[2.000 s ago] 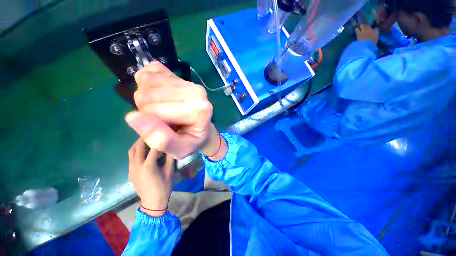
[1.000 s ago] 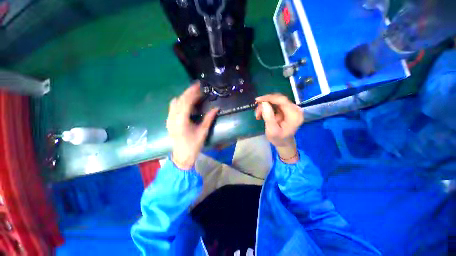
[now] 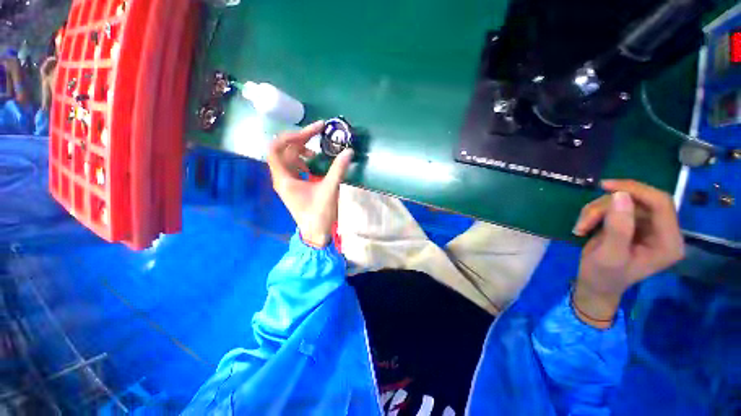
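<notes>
My left hand (image 3: 313, 183) holds a small round dark workpiece with a silvery ring (image 3: 336, 137) between thumb and fingertips, above the near edge of the bench. My right hand (image 3: 630, 240) is at the right, with fingers loosely bent and apart, and nothing visible in it. It is by the near right corner of the black fixture plate (image 3: 520, 150), which has pale lettering along its front edge. The fixture's metal linkage is blurred, and its top is cut off by the frame.
A white squeeze bottle (image 3: 275, 103) lies beyond my left hand. Small dark round parts (image 3: 211, 114) lie left of it. Stacked red grid trays (image 3: 154, 122) stand at the left bench end. The blue control box (image 3: 719, 106) is at the right edge, with a pale thin lead (image 3: 660, 122).
The view has swung left, bringing the red trays in. My left hand has moved left from the fixture and now shows the round workpiece. My right hand is farther from my left hand.
</notes>
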